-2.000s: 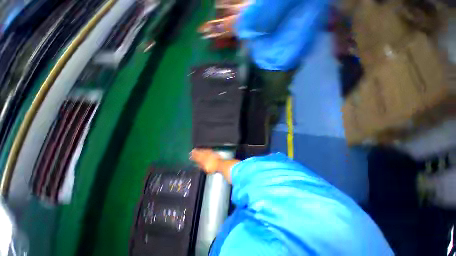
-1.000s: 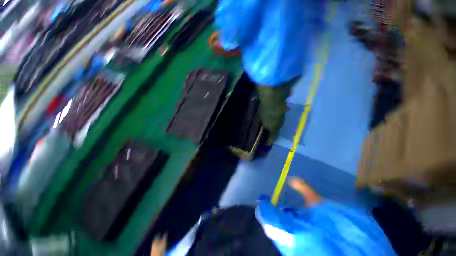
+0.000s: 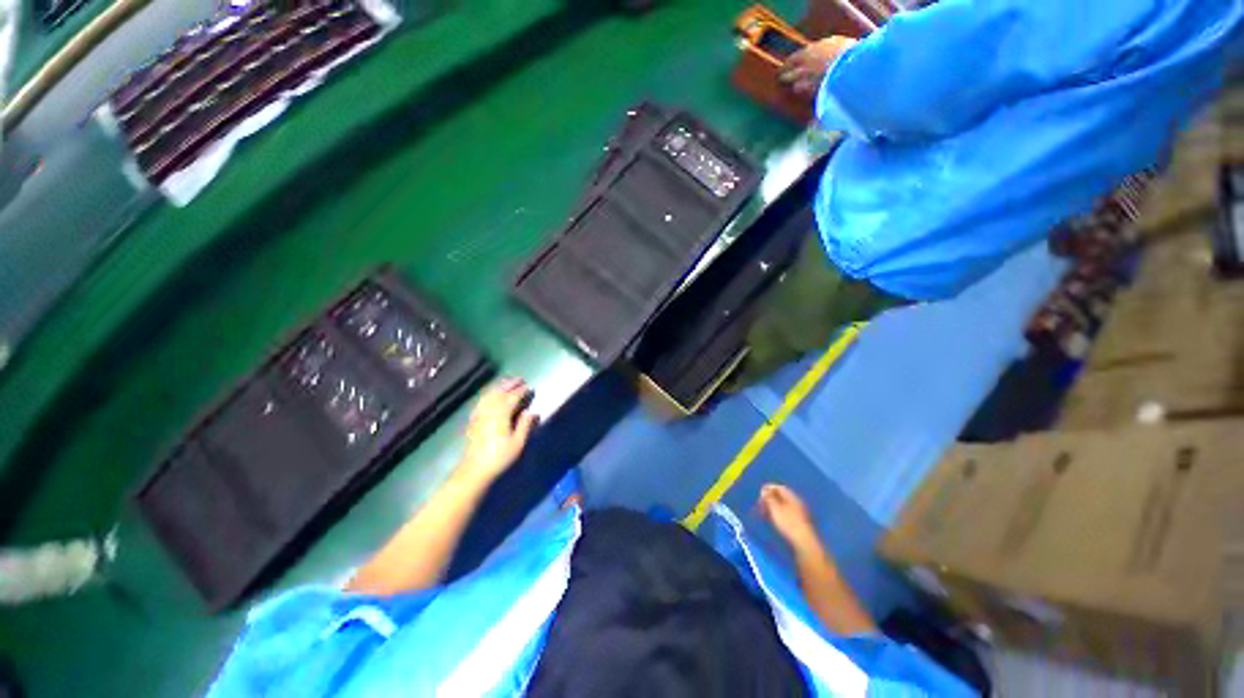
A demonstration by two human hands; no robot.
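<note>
A stack of black slotted trays (image 3: 225, 471) lies on the green bench at the left, with shiny speckled units in the recesses of its far end. A second stack of black trays (image 3: 621, 252) lies farther along the bench, with shiny units only in its far slot. My left hand (image 3: 502, 426) is at the bench edge, beside the near stack's right corner, fingers loosely curled, with nothing seen in it. My right hand (image 3: 785, 511) hangs over the floor, fingers curled; whether it is fully closed is unclear.
A neighbouring worker in a blue smock (image 3: 941, 123) stands at the upper right, a hand at an orange-brown frame (image 3: 767, 38). A dark tray in a carton (image 3: 696, 389) is below the bench edge. Cardboard cartons (image 3: 1078, 511) stand right. Striped brown stacks (image 3: 246, 82) lie upper left.
The view has turned and sharpened. My left hand has come up from the lower picture edge to the near tray stack's corner. My right hand still hangs over the floor.
</note>
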